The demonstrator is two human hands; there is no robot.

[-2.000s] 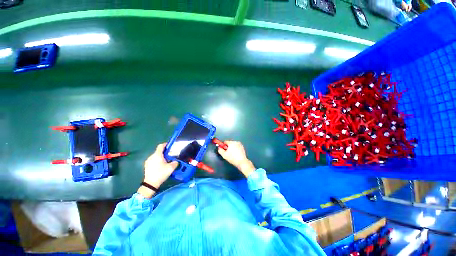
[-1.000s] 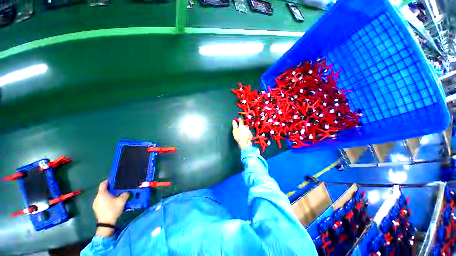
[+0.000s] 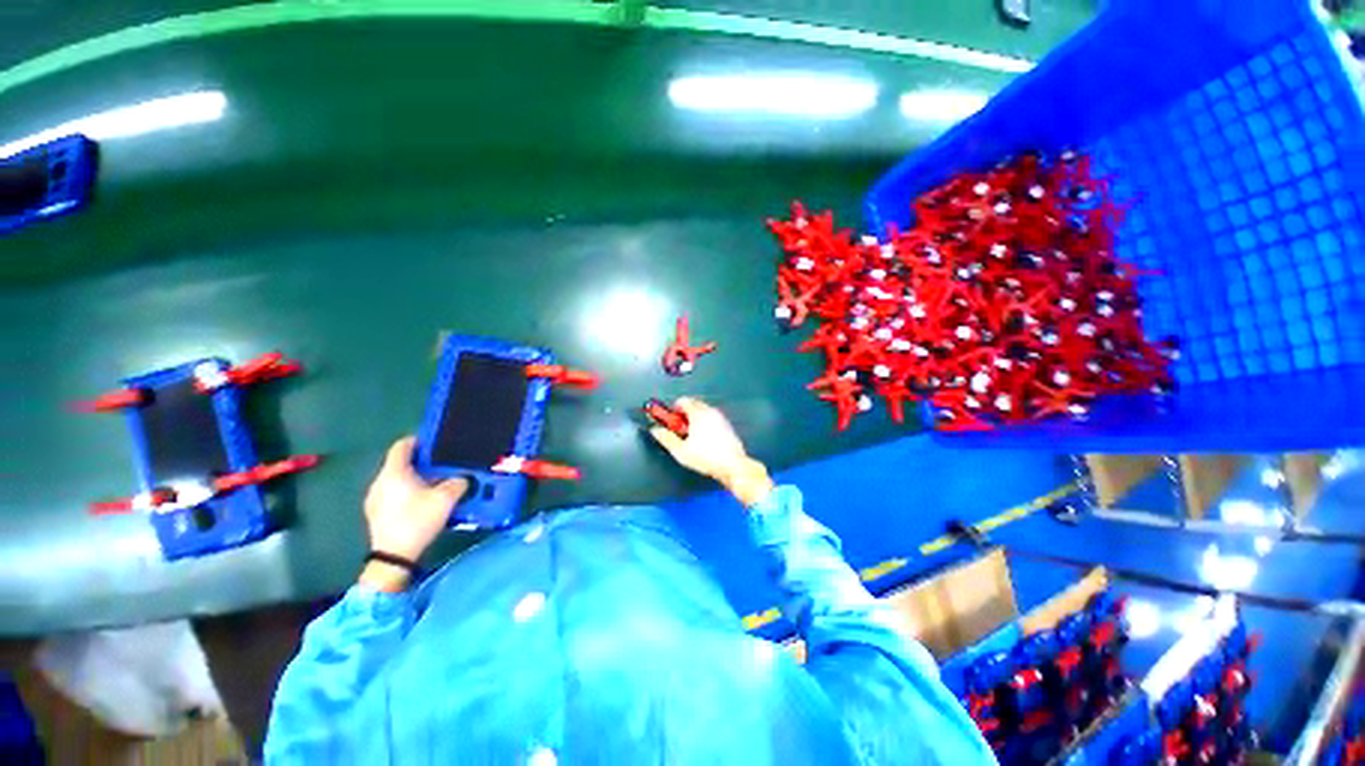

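Note:
A blue handheld device (image 3: 482, 412) with a dark screen lies on the green bench in front of me, two red clamps on its right long side. My left hand (image 3: 409, 504) holds its lower left corner. My right hand (image 3: 701, 437) holds a red spring clamp (image 3: 668, 419) to the right of the device. One loose red clamp (image 3: 686, 353) lies on the bench just above my right hand. A clamped unit (image 3: 195, 449) with red clamps on both long sides lies at the left.
A blue crate (image 3: 1257, 195) lies tipped at the right, a heap of red clamps (image 3: 988, 299) spilling from it. Another blue device (image 3: 53, 180) lies at the far left. Racked blue-and-red units (image 3: 1048, 673) stand lower right. An open box with white plastic (image 3: 135, 681) is below left.
My right hand has moved from the heap back towards the device with a red clamp. A loose clamp now lies on the bench between heap and device.

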